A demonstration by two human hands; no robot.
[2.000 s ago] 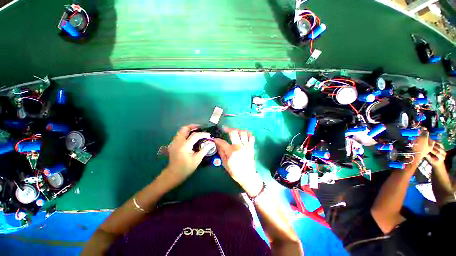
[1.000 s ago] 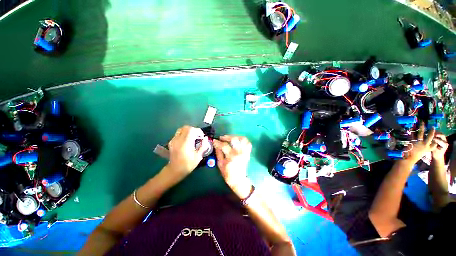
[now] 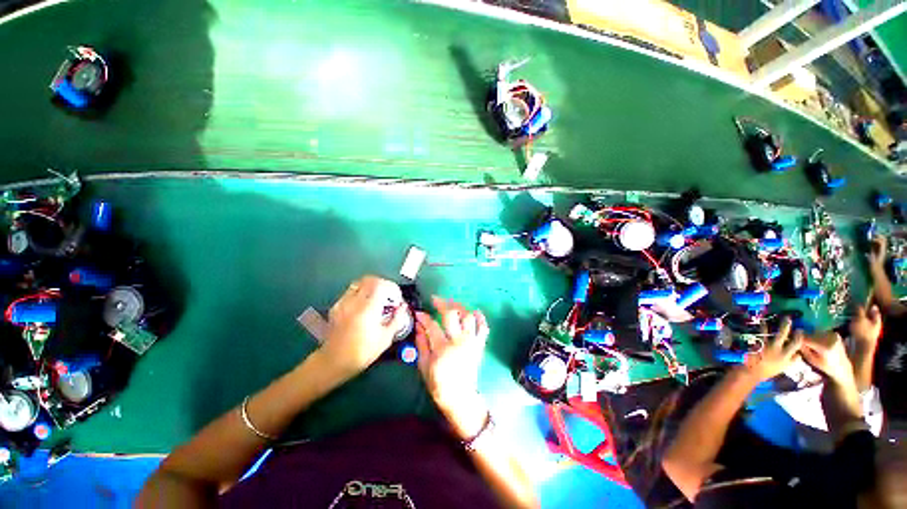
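Observation:
My left hand [image 3: 362, 321] grips the left side of a small black housing with a round silver disc [image 3: 402, 322] just above the green bench. My right hand [image 3: 453, 348] has its thumb and fingertips against the right side of the same unit. The round end of a blue battery cell [image 3: 409, 354] shows below the disc between my hands. A pale flat piece [image 3: 413, 261] lies just beyond the unit. Another pale flat piece [image 3: 312, 320] shows left of my left hand. My fingers hide much of the housing.
Wired units lie heaped at the left [image 3: 123, 305] and at the right [image 3: 636, 235]. Beyond the bench edge, a green belt [image 3: 328, 99] carries spaced-out units [image 3: 518, 107]. A neighbouring person's hands [image 3: 796, 350] work at the right, with another person's arm beyond. A red stool [image 3: 587, 437] stands below the bench.
The view has shifted and now shows more beyond the belt and to the right. The middle belt unit sits further left relative to the bench. My hands stay on the same unit.

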